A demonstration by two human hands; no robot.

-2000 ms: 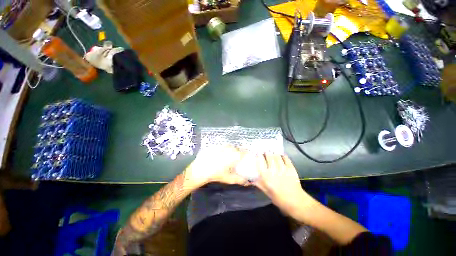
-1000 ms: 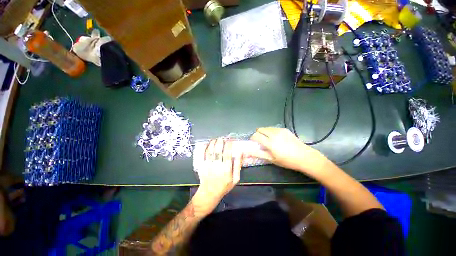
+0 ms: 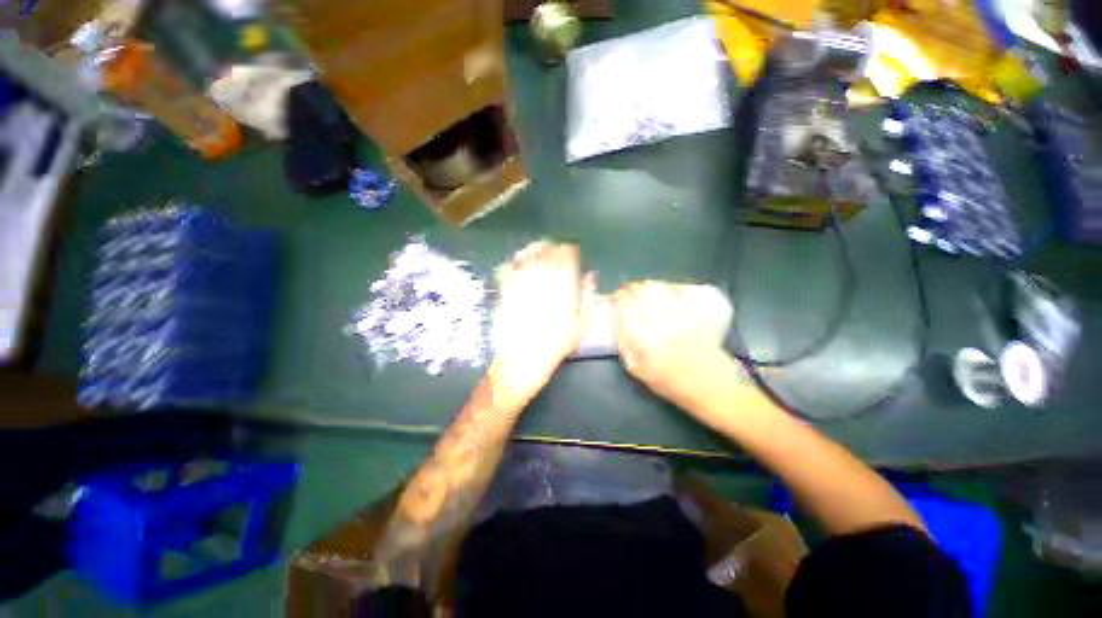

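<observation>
A whitish wrapped bundle (image 3: 596,328) lies on the green bench in front of me; the picture is blurred and glare hides its detail. My left hand (image 3: 537,308) is closed over its left end. My right hand (image 3: 668,324) is closed over its right end. Only a short middle part of the bundle shows between the hands. What is inside it cannot be seen.
A pile of small white-leaded parts (image 3: 423,308) lies left of my hands. A stack of blue panels (image 3: 181,308) stands far left. A brown box (image 3: 417,85), a flat silvery packet (image 3: 647,87) and a dark soldering station (image 3: 798,145) are behind. Cardboard (image 3: 351,549) is by my legs.
Both hands have moved away from the bench edge with the bundle. The left hand is now on its left end, the right on its right end. The view has shifted slightly.
</observation>
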